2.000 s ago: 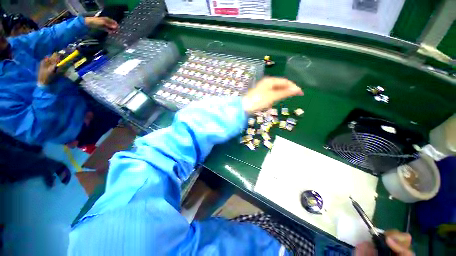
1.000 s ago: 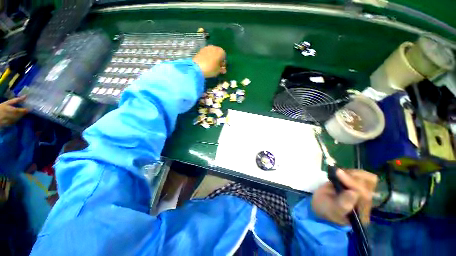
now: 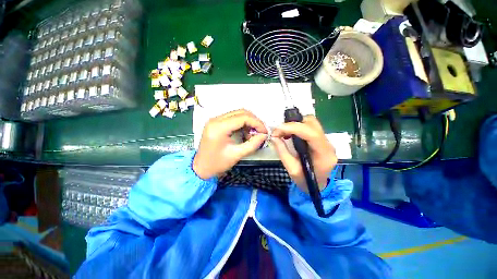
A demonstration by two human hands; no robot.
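Note:
My left hand [image 3: 230,143] and my right hand [image 3: 305,146] meet over the white sheet [image 3: 218,98]. My left thumb and fingers pinch the small round circuit board [image 3: 254,134], mostly hidden by the fingertips. My right fingertips touch a small pale bit at its edge, too small to name. My right hand also holds the soldering iron [image 3: 297,122], its metal barrel pointing up and away toward the fan. A pile of small silver-white cells [image 3: 173,76] lies on the green mat left of the sheet.
A clear tray [image 3: 76,60] with rows of cells stands at left. The black fume fan [image 3: 283,52] is behind the sheet. The off-white pot [image 3: 349,64], blue soldering station [image 3: 393,68] and slim tweezers [image 3: 357,120] are at right. More clear trays [image 3: 98,196] lie below the bench edge.
My left hand has come from beside the cell pile to the sheet and taken hold of the round board that lay there. My right hand has moved in beside it, still with the iron. The view has swung right.

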